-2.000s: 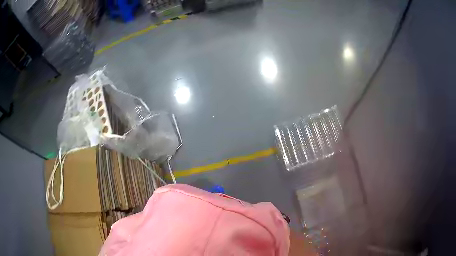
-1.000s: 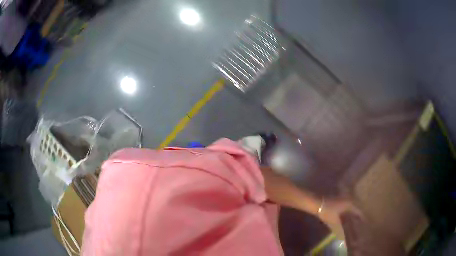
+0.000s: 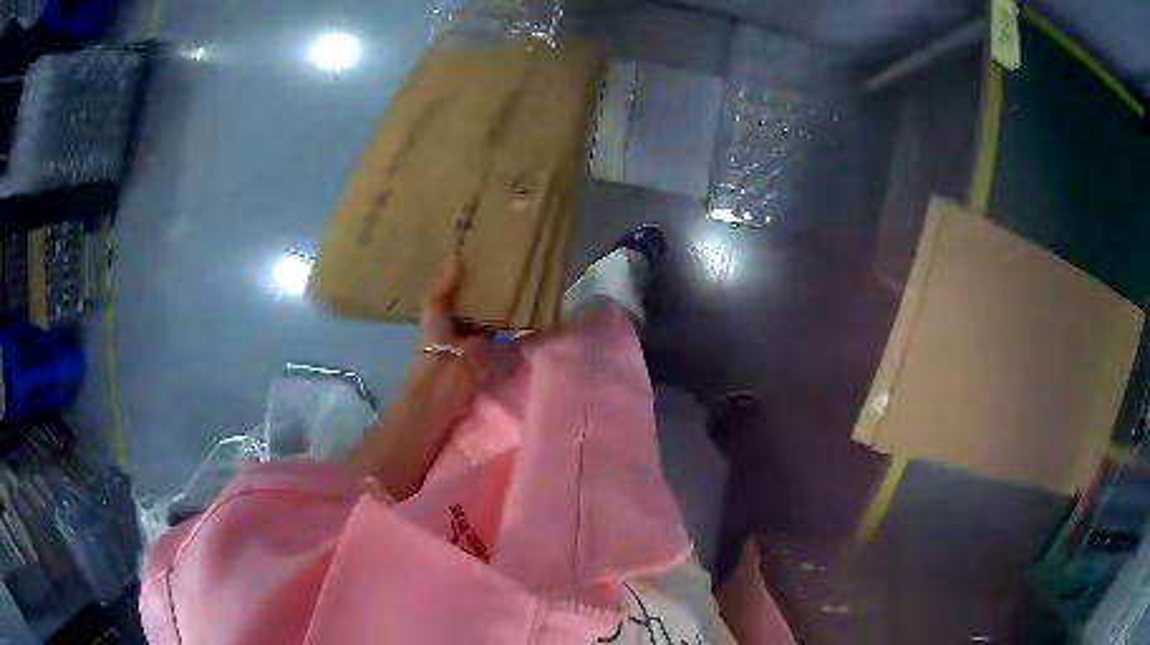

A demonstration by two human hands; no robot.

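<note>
My left hand (image 3: 448, 325) is shut on the near edge of a bundle of tan cardboard sheets (image 3: 505, 164). The thumb lies on the top face and the fingers are hidden underneath. The bundle shows blurred dark marks and several layered edges, and it is held above the floor. A flat tan cardboard piece (image 3: 1015, 353) lies apart at the right, on the dark green surface. My right hand is not in view; only a strip of pink at the bottom edge may be its sleeve.
Clear trays (image 3: 763, 139) and a white panel (image 3: 668, 126) lie on the floor beyond my feet. A blue stool (image 3: 44, 378) and stacked trays (image 3: 76, 120) are at the left. Clear plastic wrap (image 3: 315, 410) is beside my left arm. A yellow-taped green surface (image 3: 1072, 151) is at the right.
The view has turned right. The braceleted arm that reached across to the right one second ago is now left of centre, with the cardboard bundle in its hand.
</note>
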